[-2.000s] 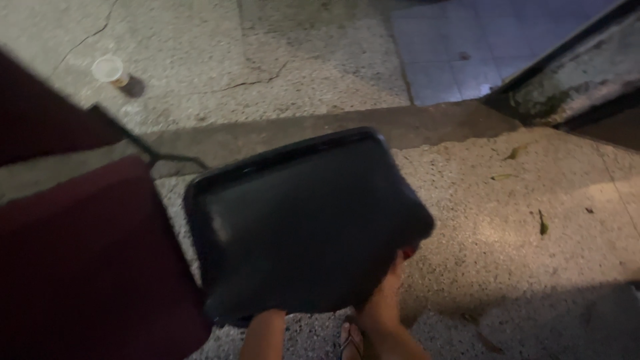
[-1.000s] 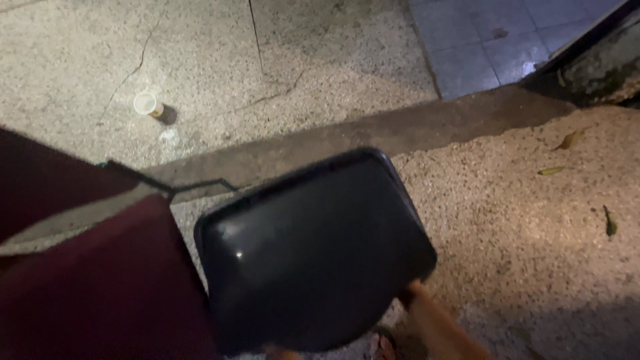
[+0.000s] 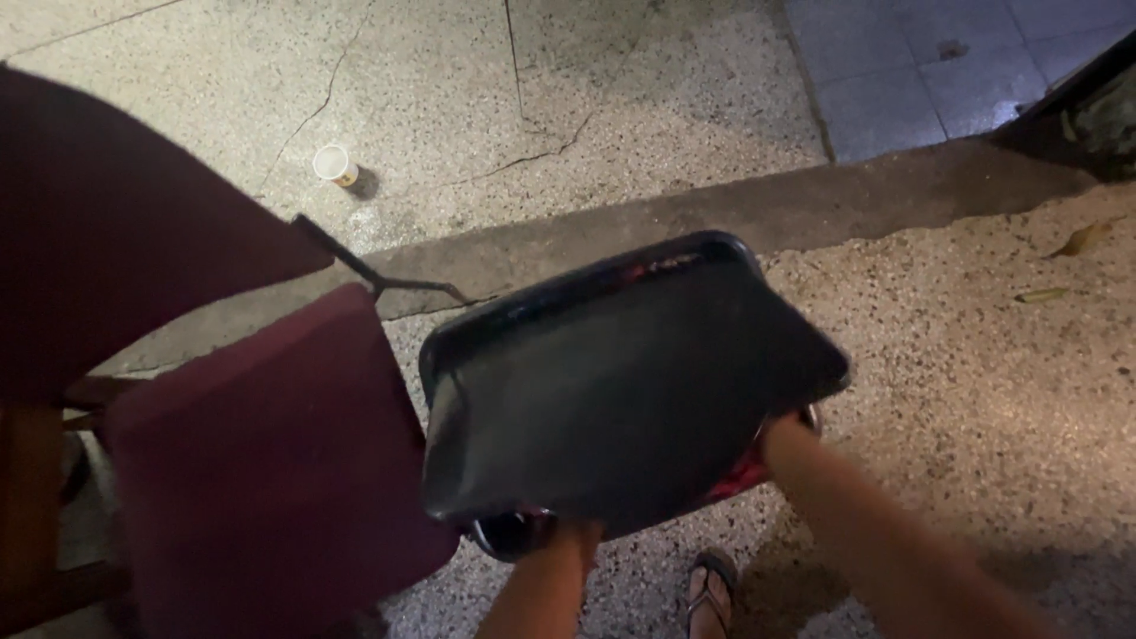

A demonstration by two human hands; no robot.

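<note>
A black, roughly rectangular plastic lid or tray (image 3: 612, 390) lies tilted in front of me, right of a maroon padded chair. Beneath its near edge show a dark rim and something red (image 3: 741, 470), perhaps a container and its contents. My left hand (image 3: 577, 535) reaches under the near edge, with its fingers hidden. At the near right edge, my right hand (image 3: 785, 435) also goes beneath the black piece, and its fingers are hidden too. Whether either hand grips it cannot be made out.
The maroon chair seat (image 3: 275, 470) and backrest (image 3: 133, 240) stand at left, with a dark metal bracket (image 3: 377, 280). A small cup (image 3: 335, 166) sits on the speckled floor beyond a low step edge (image 3: 639, 222). Leaves (image 3: 1043, 295) lie at right. My sandalled foot (image 3: 710, 595) is below.
The near edge of the black piece now shows a rim and red matter beneath it, which the frame of one second ago does not show. My left wrist has come further into view.
</note>
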